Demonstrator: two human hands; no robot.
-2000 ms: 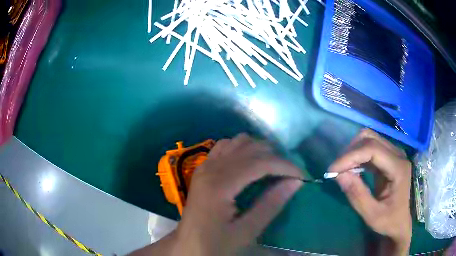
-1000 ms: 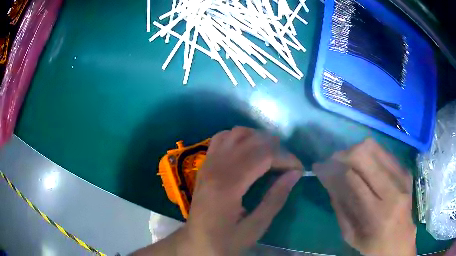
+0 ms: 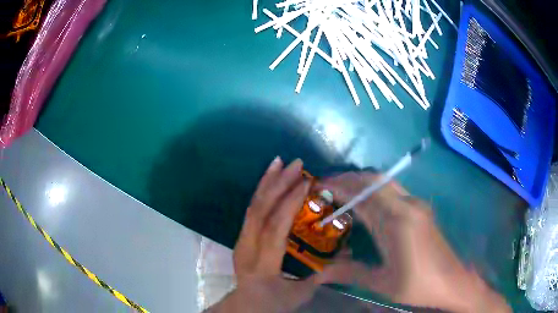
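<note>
An orange connector housing (image 3: 317,235) with silvery terminals lies between my two hands near the bench's front edge. My left hand (image 3: 266,235) grips its left side. My right hand (image 3: 391,235) is at its right side, thumb and fingers around it, slightly blurred. A thin white tube (image 3: 367,191) stands out of the middle of the housing, tilted up to the right, with a dark bit at its far end. The housing's underside is hidden.
A loose pile of white tubes (image 3: 361,43) lies at the top. A blue tray (image 3: 489,131) with black leads (image 3: 502,79) is at the right, a clear plastic bag (image 3: 544,250) below it. Pink film (image 3: 46,67) runs along the left, grey floor (image 3: 92,214) lies lower left.
The hands have come together around the housing, which is now turned with its terminals showing. The white tube, earlier between the fingertips, now stands out of the housing. The view has shifted left.
</note>
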